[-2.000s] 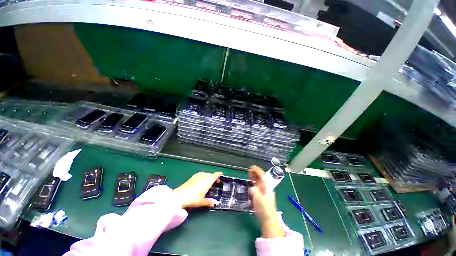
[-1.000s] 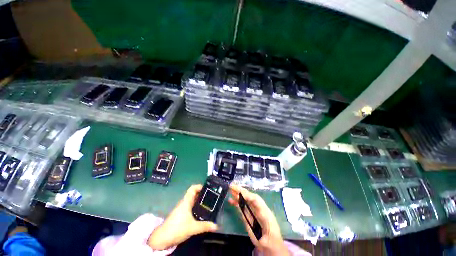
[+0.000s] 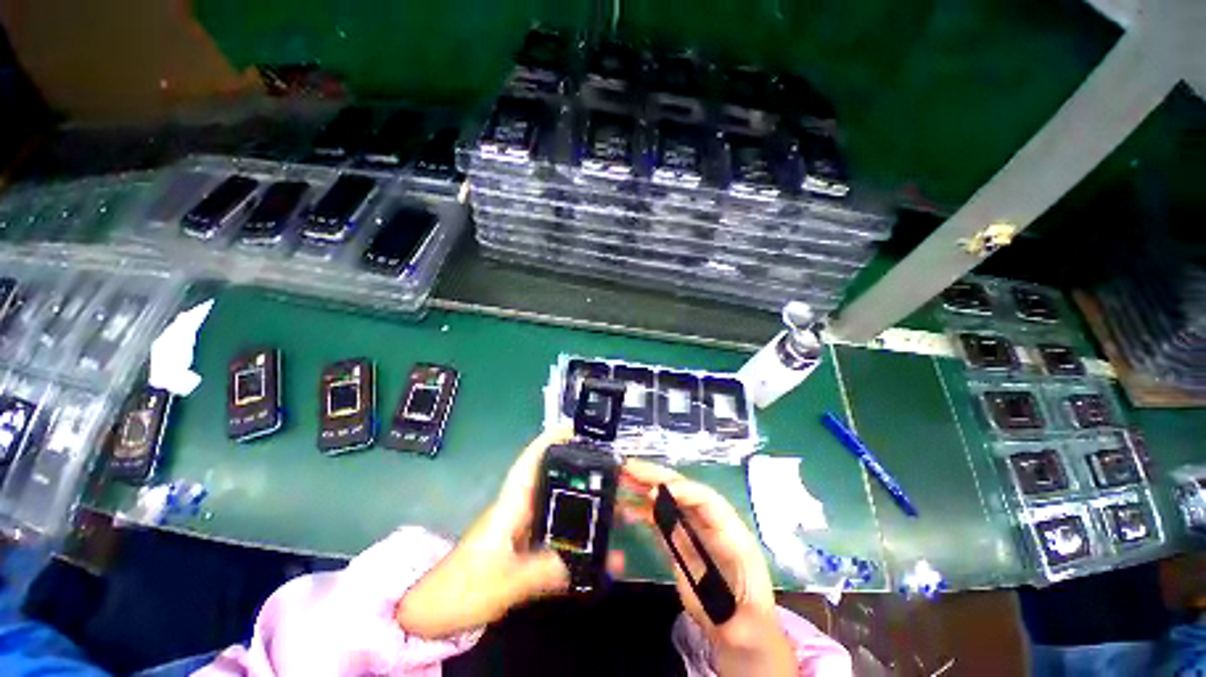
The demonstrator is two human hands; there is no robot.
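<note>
My left hand [image 3: 492, 562] holds a black mobile phone [image 3: 574, 518] upright, its pale rectangular screen outline facing me. My right hand [image 3: 735, 545] holds a thin black front cover [image 3: 693, 556] with a rectangular opening, tilted, just right of the phone and apart from it. Behind the phone's top end, a small black framed part [image 3: 599, 411] shows; I cannot tell whether it is joined to the phone. The small parts tray [image 3: 735, 450] beyond my hands holds several black framed parts.
Several phones [image 3: 347, 405] lie left on the green mat [image 3: 503, 364]. Stacked trays [image 3: 661, 238] stand behind. A white bottle [image 3: 786, 366], crumpled cloth [image 3: 786, 511] and blue pen [image 3: 869, 463] are right, with clear trays [image 3: 1045, 437] beyond. Film scraps [image 3: 846, 569] lie at the bench edge.
Earlier both hands were at the small tray; then they came nearer me holding the phone and cover. Since the last frame, the phone has turned more upright. The view has tilted down.
</note>
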